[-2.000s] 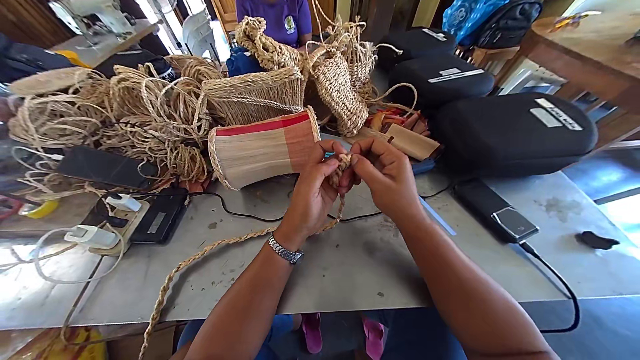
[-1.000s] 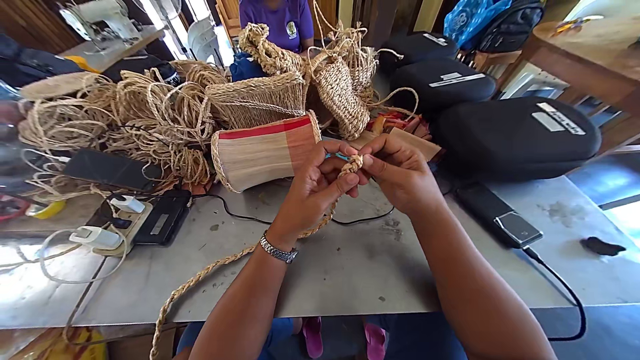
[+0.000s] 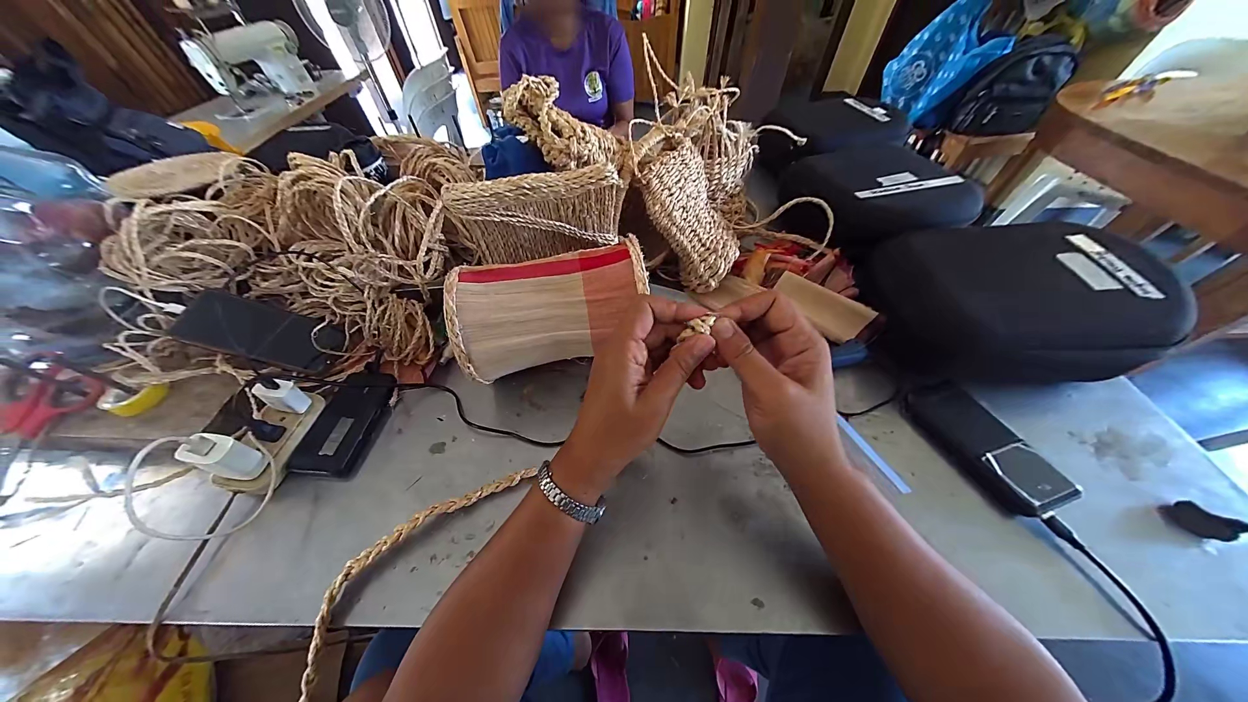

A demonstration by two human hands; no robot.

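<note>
My left hand (image 3: 648, 375) and my right hand (image 3: 780, 366) meet above the table, both pinching the end of a braided natural-fibre cord (image 3: 698, 330) between thumbs and fingers. From beneath my left wrist, which wears a metal-band watch, the braid (image 3: 419, 522) runs left and drops over the table's front edge. Just behind my hands stands a woven piece with a red band and braided edges (image 3: 531, 312). Past it are a woven fibre basket (image 3: 536, 210) and a narrow woven fibre pouch (image 3: 687, 214).
Coiled fibre rope (image 3: 341, 214), a power strip with chargers (image 3: 258, 439) and red-handled scissors (image 3: 49, 400) lie left. Black hard cases (image 3: 1024, 302) and a power bank (image 3: 975, 448) with a cable are right. A person in a purple shirt (image 3: 570, 68) is across the table.
The light blue thing seen at my fingertips one second ago no longer shows there. My hands have stayed together on the cord's end, with the fingers shifted slightly.
</note>
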